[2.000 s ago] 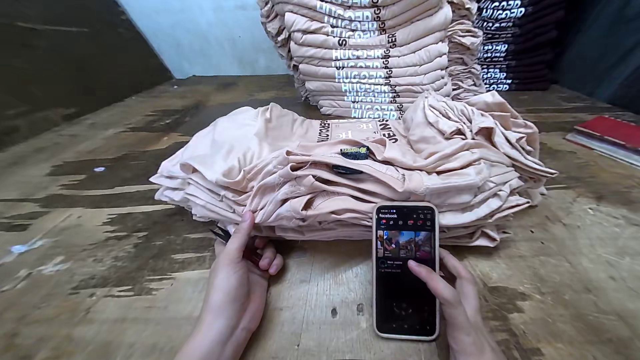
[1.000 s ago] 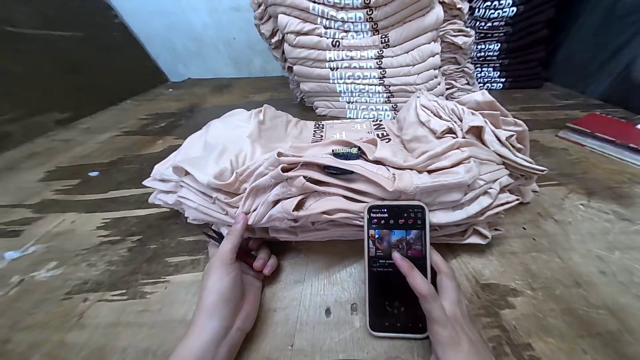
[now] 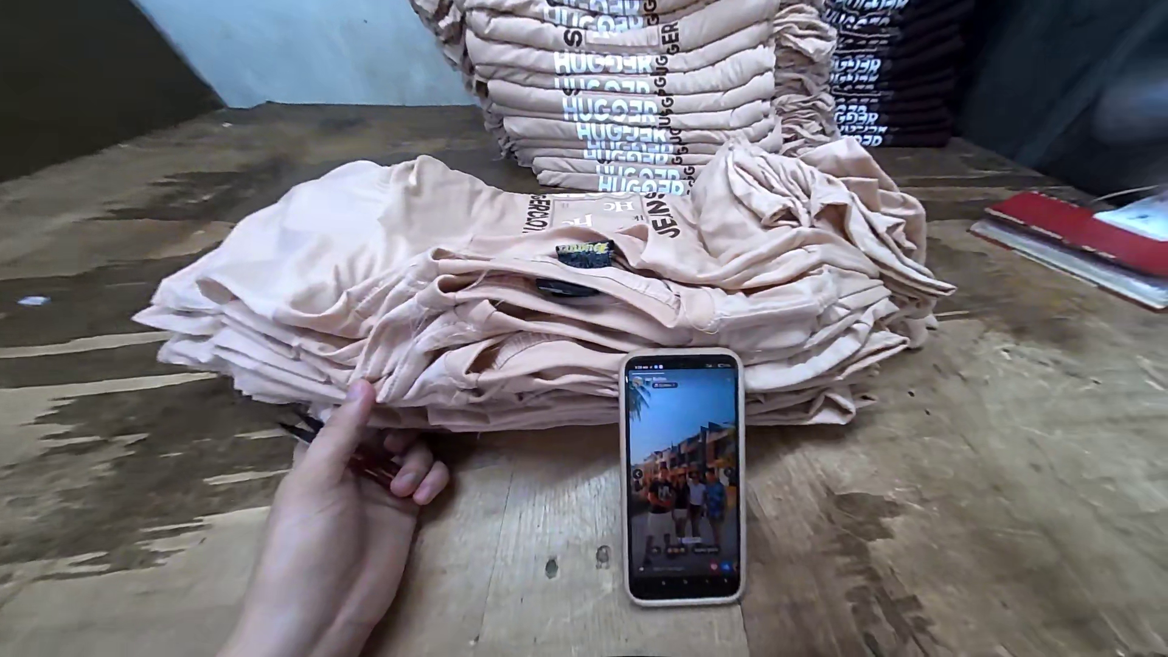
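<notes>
My left hand (image 3: 351, 502) is at the lower left, palm up, its fingers curled around a small dark red tool with a pointed black tip (image 3: 374, 467), mostly hidden; it may be thread snips. Its thumb touches the front edge of a pile of pale pink T-shirts (image 3: 511, 365), loosely stacked with neck labels facing me. A smartphone in a light case (image 3: 684, 479) leans upright against the pile's front, right of centre, its screen lit with a picture of several people outdoors. My right hand is out of view.
Behind the pile stands a tall stack of folded pink printed T-shirts (image 3: 630, 100), with a stack of dark printed garments (image 3: 899, 78) to its right. A red-covered book or folder (image 3: 1077, 233) lies at the right on the worn wooden table (image 3: 511, 566).
My right hand, earlier with a finger at the phone's screen, has left the view. The screen has changed from a dark page to a full picture. My left hand stays at the pile's edge.
</notes>
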